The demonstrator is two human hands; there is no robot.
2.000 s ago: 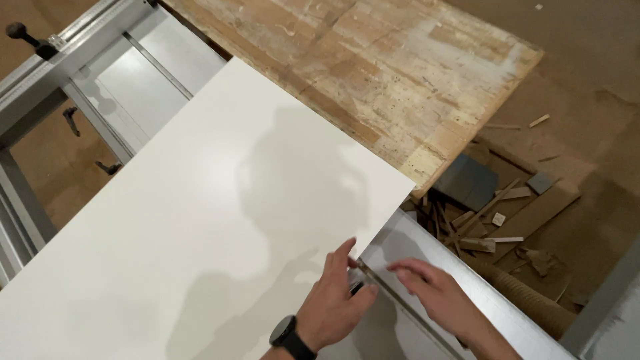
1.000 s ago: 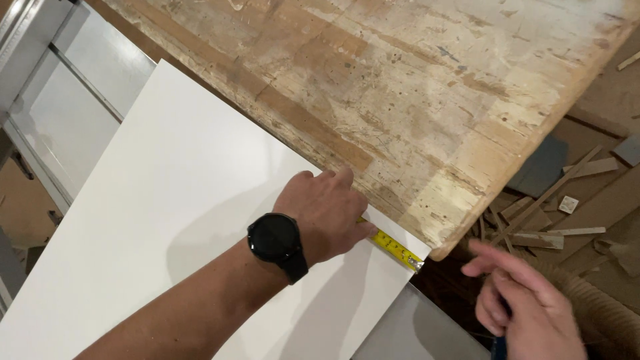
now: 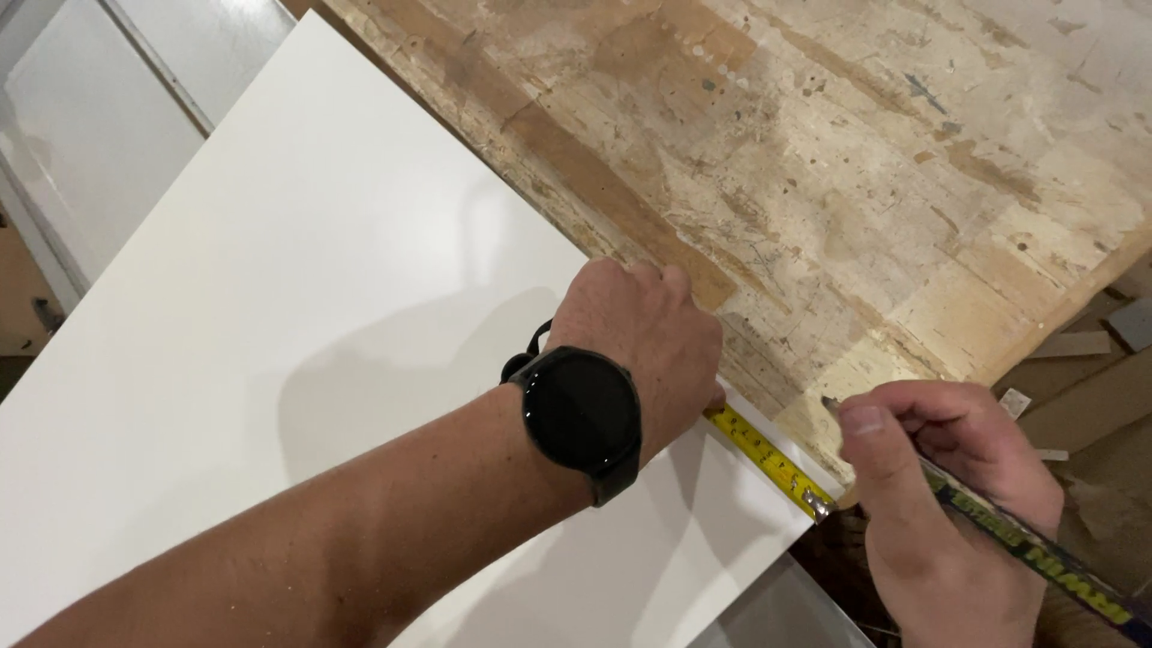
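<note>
A white panel [image 3: 225, 297] lies flat, its long edge beside a worn wooden workbench top [image 3: 810, 180]. My left hand [image 3: 639, 342], with a black watch on the wrist, is closed over the tape measure, whose case is mostly hidden under the hand. The yellow blade [image 3: 760, 454] runs along the panel near that edge, its metal hook at the panel's corner. My right hand [image 3: 954, 486] grips a dark pencil [image 3: 1017, 540] with yellow-green writing; its tip points at the bench top near the corner, just beyond the blade.
A metal machine table with rails [image 3: 117, 108] lies beyond the panel at the upper left. Wood offcuts [image 3: 1098, 396] are piled below the bench's right edge. A grey metal surface [image 3: 783, 603] shows under the panel's lower corner.
My left hand has moved from the panel's near edge to its bench-side edge, with the tape's blade laid out. My right hand has come in toward the corner, the pencil now plainly seen. The view is closer.
</note>
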